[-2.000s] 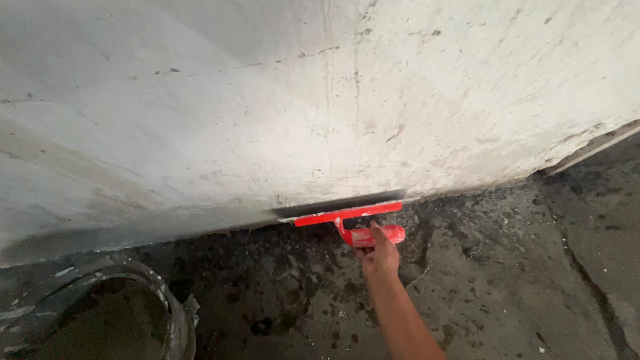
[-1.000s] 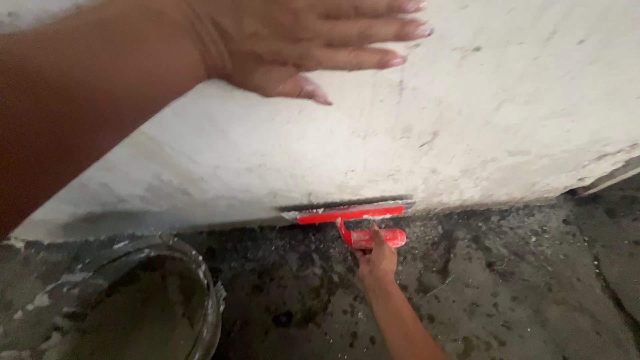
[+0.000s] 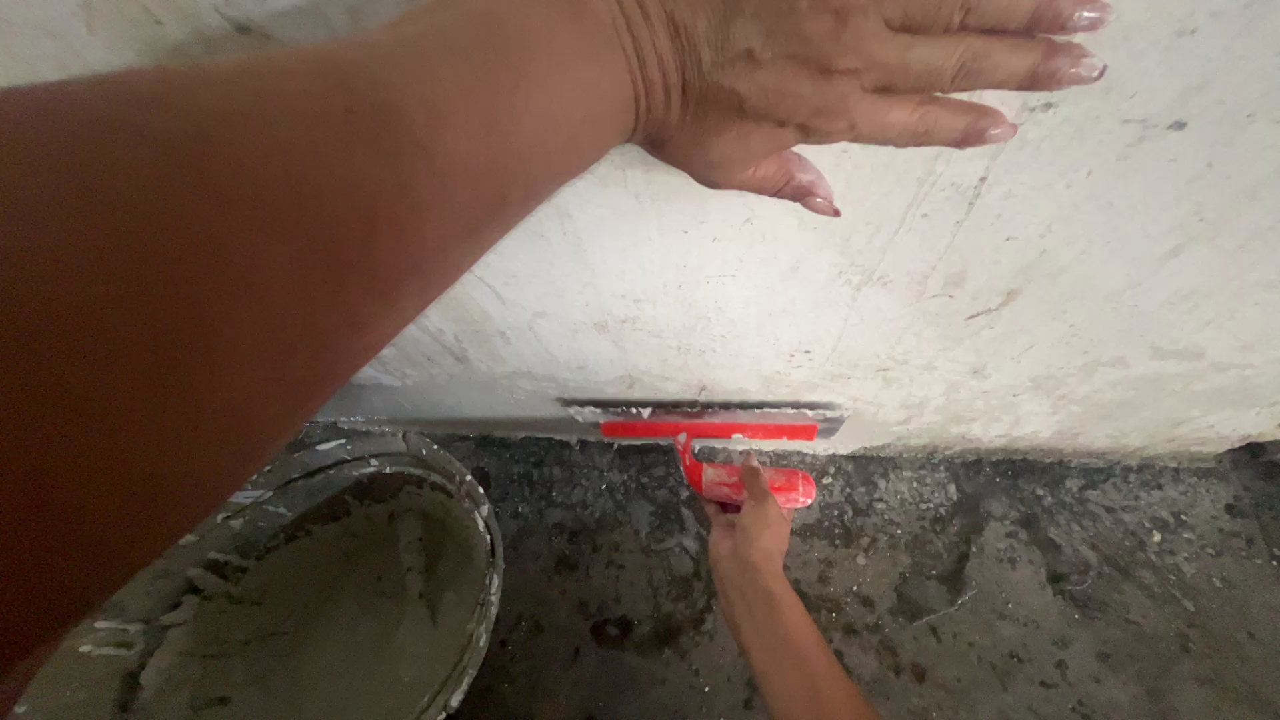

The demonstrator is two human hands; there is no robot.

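My right hand (image 3: pixel 755 530) is closed around the red handle of a plastering trowel (image 3: pixel 710 430). The trowel's long metal blade lies along the foot of a whitish plastered wall (image 3: pixel 700 290), just above the floor. My left hand (image 3: pixel 800 90) is spread at the top of the view with its fingers apart, over the wall; it holds nothing, and pale residue shows on the fingertips. Whether its palm touches the wall, I cannot tell. A darker grey, smooth strip of coating (image 3: pixel 450 402) runs along the wall's base to the left of the blade.
A round bucket (image 3: pixel 490 560), its rim smeared with plaster, stands at the lower left with greyish material inside. My left forearm covers part of it and of the wall. The rough dark floor (image 3: pixel 950 600) bears specks and splatters; a dark gap or object is at the far right wall base.
My left hand, out of view two seconds ago, has come in from the left across the wall. My right hand still holds the trowel at the wall's base. The view has shifted, showing more of the bucket.
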